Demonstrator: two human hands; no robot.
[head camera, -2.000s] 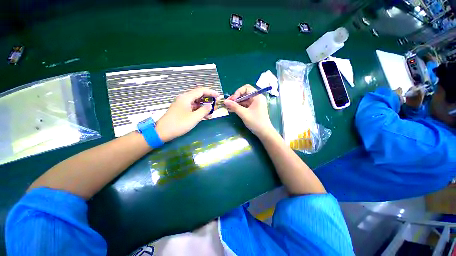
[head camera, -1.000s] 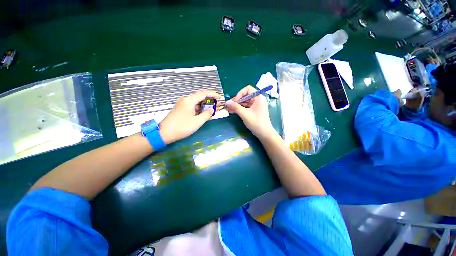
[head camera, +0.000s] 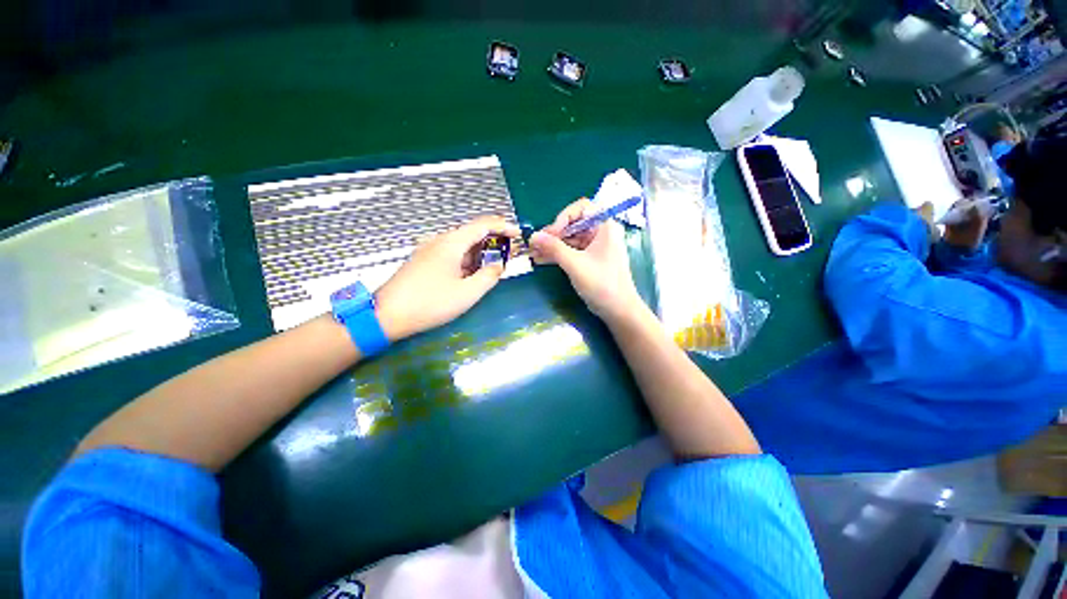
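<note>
My left hand, with a blue band on the wrist, holds a small dark electronic module in its fingers, above the right edge of a white sheet with many dark parallel stripes. My right hand holds slim blue-grey tweezers like a pen, close to the right of the module. The tweezer tips are too small to make out. A see-through sheet with amber-yellow squares lies near the bench's front edge, partly under glare.
A clear bag with pale sheets lies left. Right of my hands are a white scrap, narrow plastic bag, phone and white bottle. Several modules lie at the back. A person in blue sits right.
The modules at the back have shifted left in view. The held module is turned slightly in my left fingers. Both hands stay almost in place.
</note>
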